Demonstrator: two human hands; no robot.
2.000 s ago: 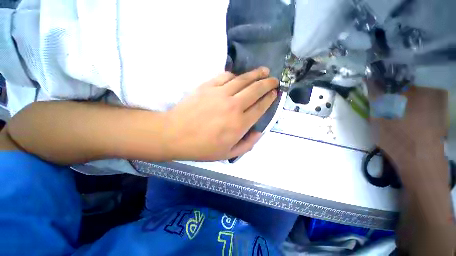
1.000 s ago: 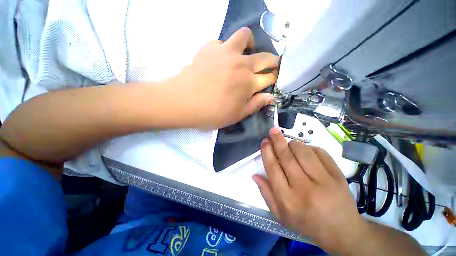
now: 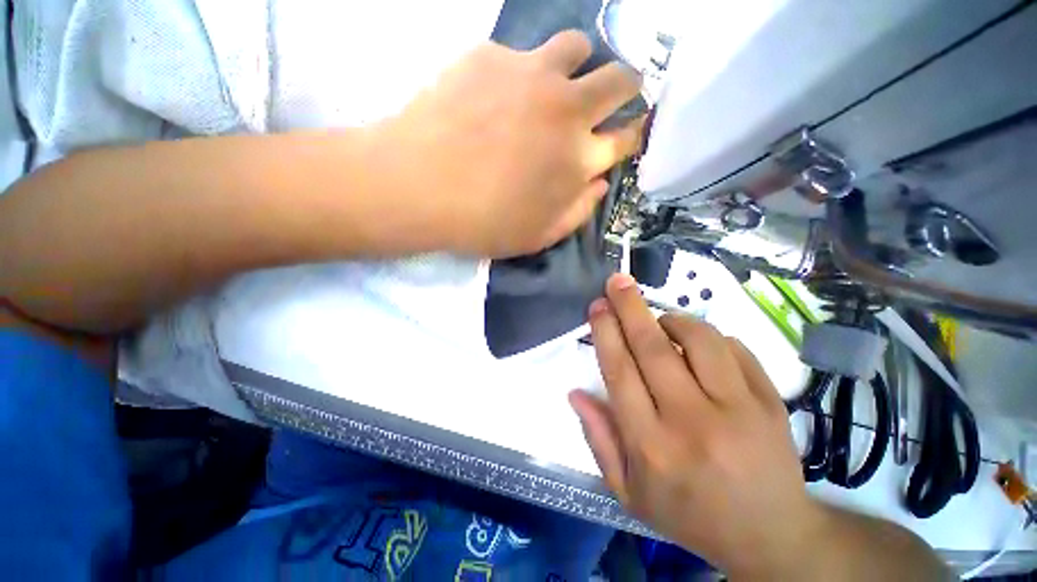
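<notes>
The dark grey panel [image 3: 534,313] lies flat beside the needle area, its lower end on the table and its upper part under my left hand. My left hand [image 3: 512,148] is bent over the panel, gripping it beside the presser foot [image 3: 625,216]; its fingertips are partly hidden. A narrow white strip [image 3: 624,252] runs from the foot to my right hand [image 3: 694,421]. My right index fingertip presses on the strip, with the thumb apart. The pale textured garment [image 3: 341,68] spreads at left, under my left forearm.
The white sewing machine head [image 3: 785,80] fills the upper right. Green snips [image 3: 779,307] lie right of the needle plate. Black-handled scissors [image 3: 859,432] and a second pair [image 3: 944,455] lie at right. A scale runs along the table's front edge [image 3: 432,438].
My right hand has come from the far right to the white strip near the foot. My left hand has moved up and its fingers have bent. The grey panel's lower end has shifted slightly upward.
</notes>
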